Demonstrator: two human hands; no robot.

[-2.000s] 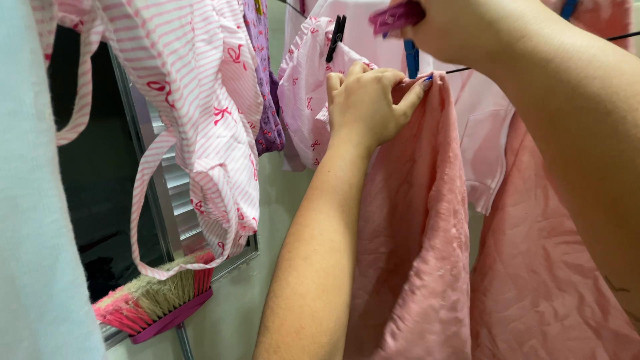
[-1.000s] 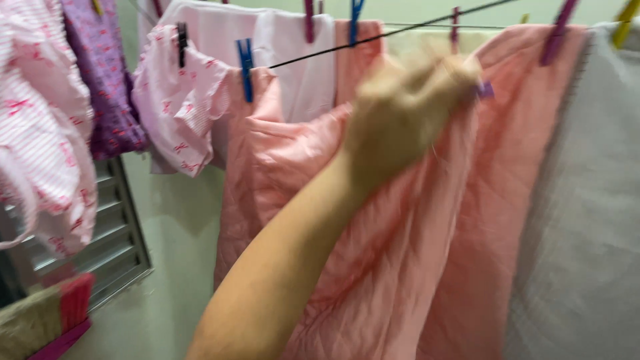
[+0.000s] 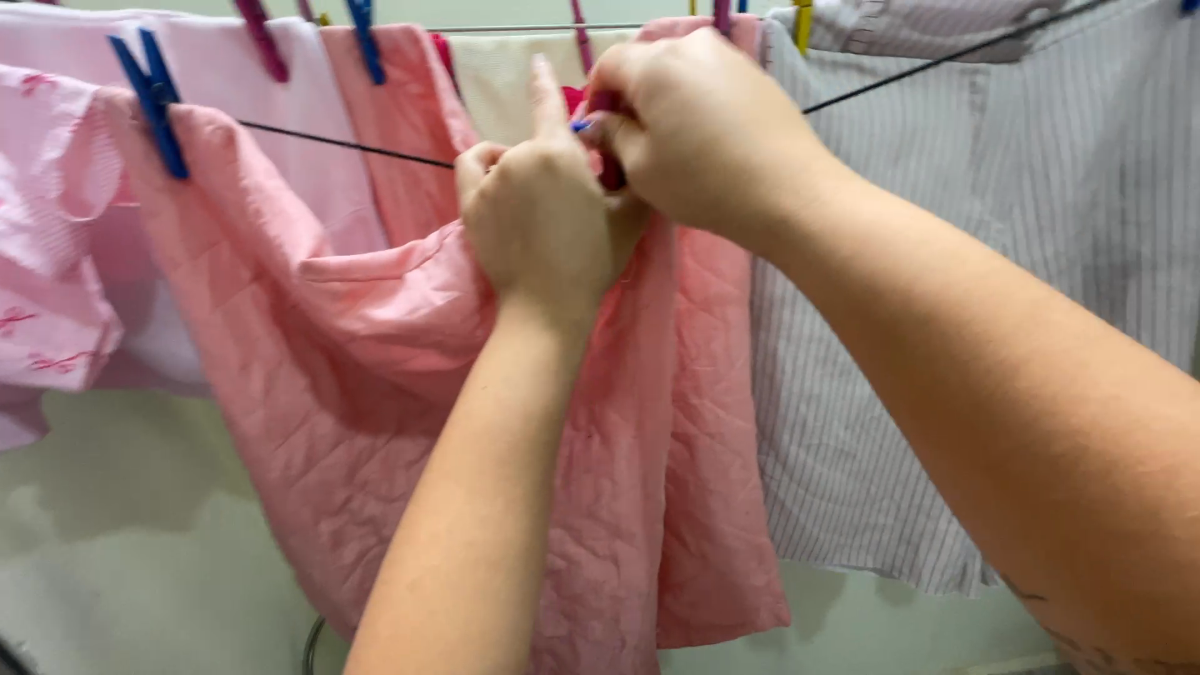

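A pink quilted cloth (image 3: 375,422) hangs from the black clothesline (image 3: 347,145), its left corner held by a blue clothespin (image 3: 157,108) and its top edge sagging. Near the cloth's right corner, my left hand (image 3: 539,211) grips the cloth at the line, index finger raised. My right hand (image 3: 698,131) is against it on the right, pinching a dark magenta clothespin (image 3: 611,172) that my fingers partly cover. The pin's jaws and the corner itself are mostly hidden.
Behind, more laundry hangs on a second line (image 3: 534,28): a white cloth (image 3: 272,103), a cream cloth (image 3: 516,80) and a grey striped cloth (image 3: 872,328). A pink printed garment (image 3: 47,244) hangs at the left. Blue, magenta and yellow clothespins hold items along the top.
A blue clothespin now stands on the cloth's left corner, where my left hand was two seconds ago. My hands have moved right along the line to the other corner. The view has turned right.
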